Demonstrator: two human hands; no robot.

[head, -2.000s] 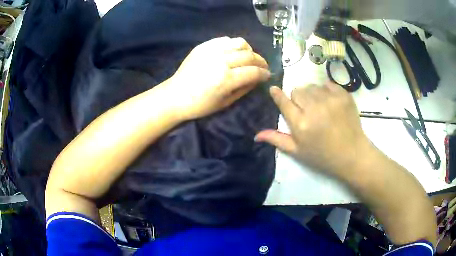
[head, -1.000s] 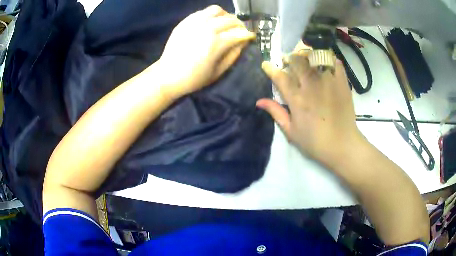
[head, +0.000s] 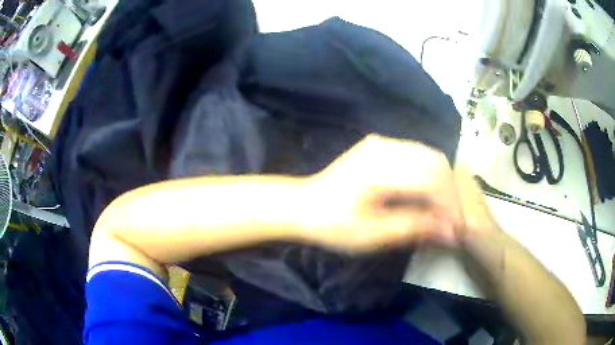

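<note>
The large dark garment panel [head: 297,108] covers the left and middle of the table and hangs over the front edge. My left hand [head: 398,195] is blurred and lies over the panel's right part, with its fingers curled. My right hand [head: 472,209] is blurred and mostly hidden behind my left hand, at the panel's right edge. Whether either hand grips cloth cannot be seen. The sewing machine head [head: 539,54] is at the upper right. The presser foot area [head: 480,94] is beyond the cloth's right edge, apart from the hands.
Black-handled shears [head: 539,151] lie right of the needle area. Thread snips [head: 591,253] lie nearer at the right. A bundle of black strips [head: 600,158] is at the far right. A fan [head: 4,192] is at the left edge, below another machine [head: 42,42].
The view has shifted, with the machine now farther up and right. The cloth has come away from the foot towards me. My hands have left the needle area and now overlap.
</note>
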